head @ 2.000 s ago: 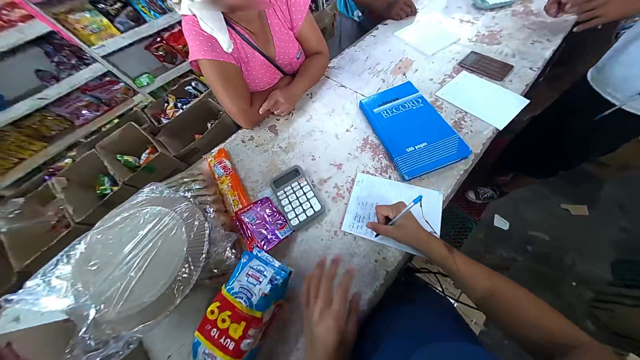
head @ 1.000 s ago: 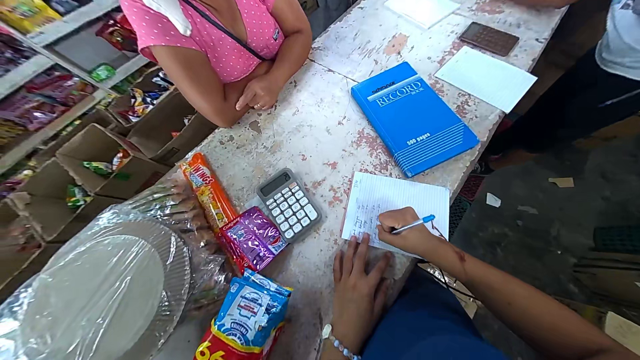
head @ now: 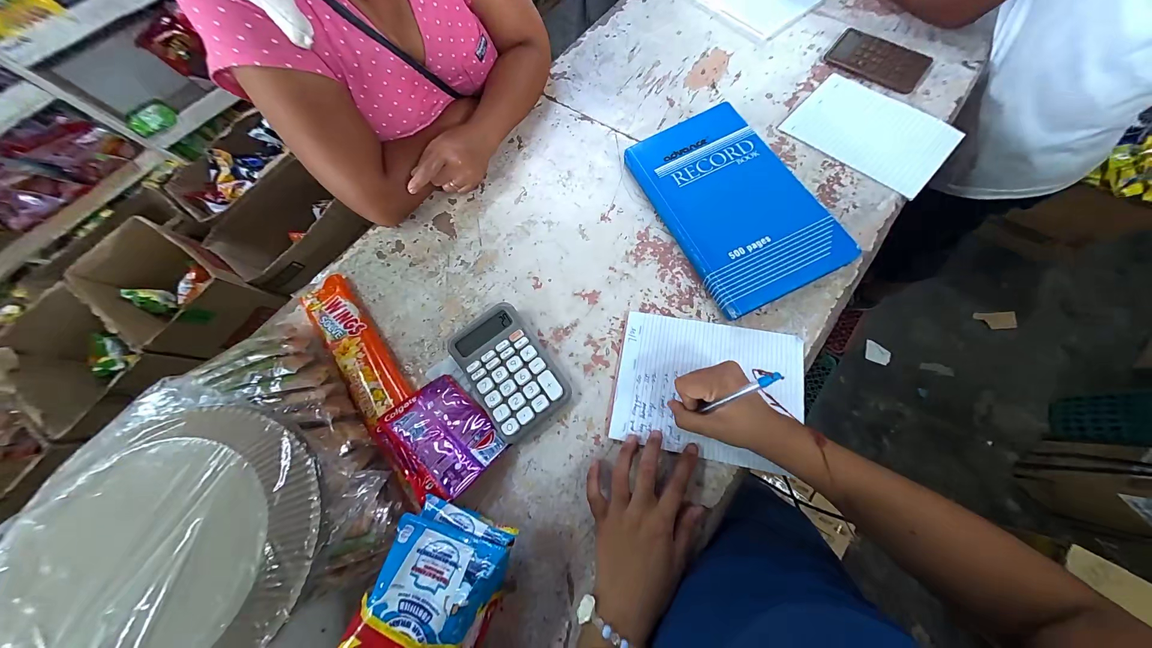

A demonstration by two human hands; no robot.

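Observation:
A blue ballpoint pen (head: 740, 392) is gripped in my right hand (head: 731, 412), which rests on a sheet of lined paper (head: 711, 346) bearing handwriting. My left hand (head: 643, 522) lies flat with fingers spread, its fingertips at the paper's lower left edge; a bead bracelet circles the wrist. Beyond the paper lies a blue record book (head: 742, 211). To the left is a grey calculator (head: 511, 373) with white keys, beside a purple Colgate pack (head: 441, 436) and a long orange snack pack (head: 355, 337). Blue sachets (head: 441, 571) sit nearer me.
The worn, painted counter (head: 540, 261) carries another lined sheet (head: 873, 135) and a brown phone-like object (head: 878, 60). Plastic-wrapped round goods (head: 153, 531) fill the near left. A person in pink (head: 405, 81) leans on the counter; another in white (head: 1062, 99) is at right. Cardboard boxes (head: 144, 270) stand left.
My left hand has moved up to the paper's lower edge from beside the blue sachets. The pen stays in my right hand. The view has come closer to the counter.

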